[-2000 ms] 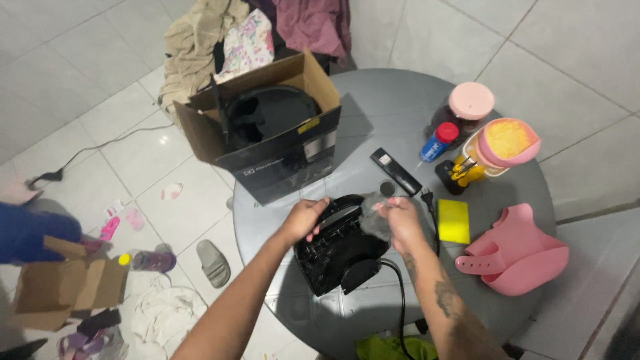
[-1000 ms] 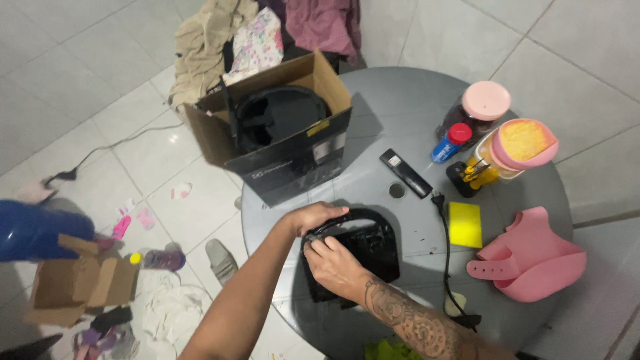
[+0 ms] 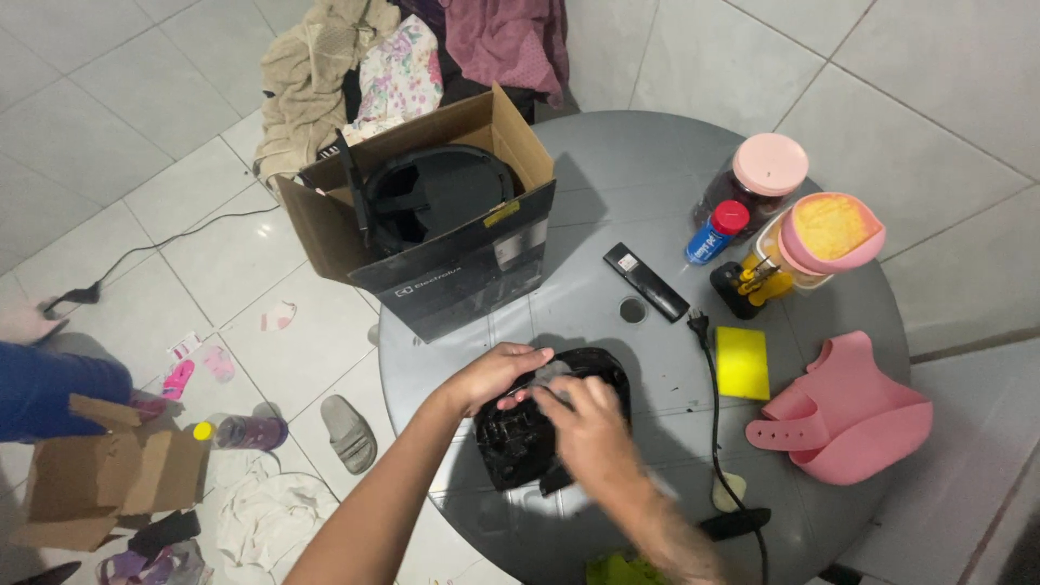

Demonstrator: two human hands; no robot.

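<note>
A black plastic appliance part lies on the round grey table. My left hand grips its upper edge. My right hand is over the part with its fingers bent around a small greyish cloth or wipe, pressed near the left fingertips; the fingers partly hide it. To the right lie a power cord with a plug, a black oblong piece and a yellow sponge. Behind my left hand stands an open cardboard Electrolux box holding a black appliance.
A pink silicone bib lies at the right. Behind it stand a pink-lidded jar, a red-capped blue container, a pink-topped container and yellow-handled tools. A slipper, bottle and open carton are on the floor.
The black part has been turned, and my hands have shifted on it. The cord, which ran beside the part two seconds ago, lies farther right.
</note>
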